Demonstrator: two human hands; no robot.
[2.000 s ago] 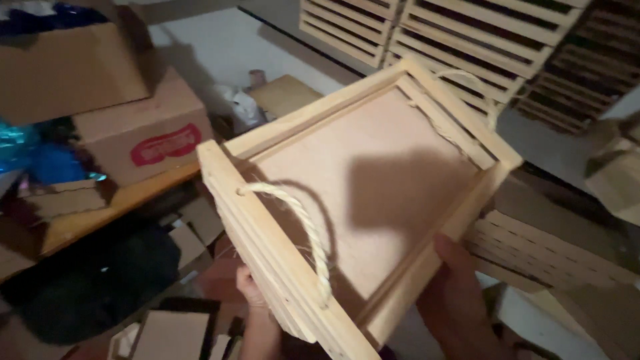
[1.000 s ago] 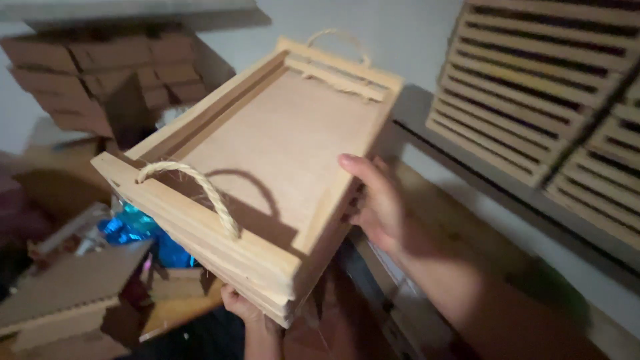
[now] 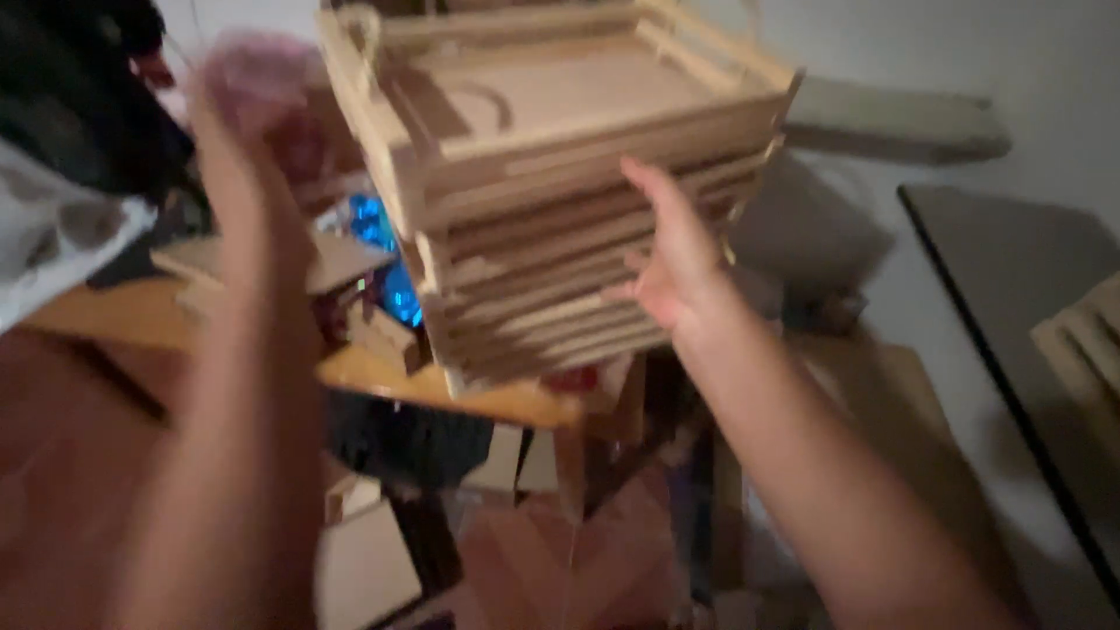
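Note:
A pale wooden tray [image 3: 604,136] with rope handles sits on top of a stack of slatted wooden trays [image 3: 560,280] at the upper middle. My right hand [image 3: 669,249] lies against the near side of the stack, thumb near the top tray's lower edge and fingers apart over the slats below. It does not wrap around anything. My left hand [image 3: 232,140] is raised to the left of the stack, blurred and seen edge-on, with a gap between it and the wood. Nothing shows in it. One rope handle [image 3: 363,44] stands at the tray's left end.
An orange-brown wooden table [image 3: 122,315] runs below and left of the stack, with cardboard pieces [image 3: 381,337] and shiny blue wrapping [image 3: 398,293] on it. A pink plastic bundle [image 3: 262,74] is behind my left hand. A dark-edged grey panel [image 3: 1024,324] lies at the right.
Both hands held the tray earlier; now it rests on the slatted stack. My left hand has come away from beneath it, and my right hand lies flatter on the side. The view has swung strongly.

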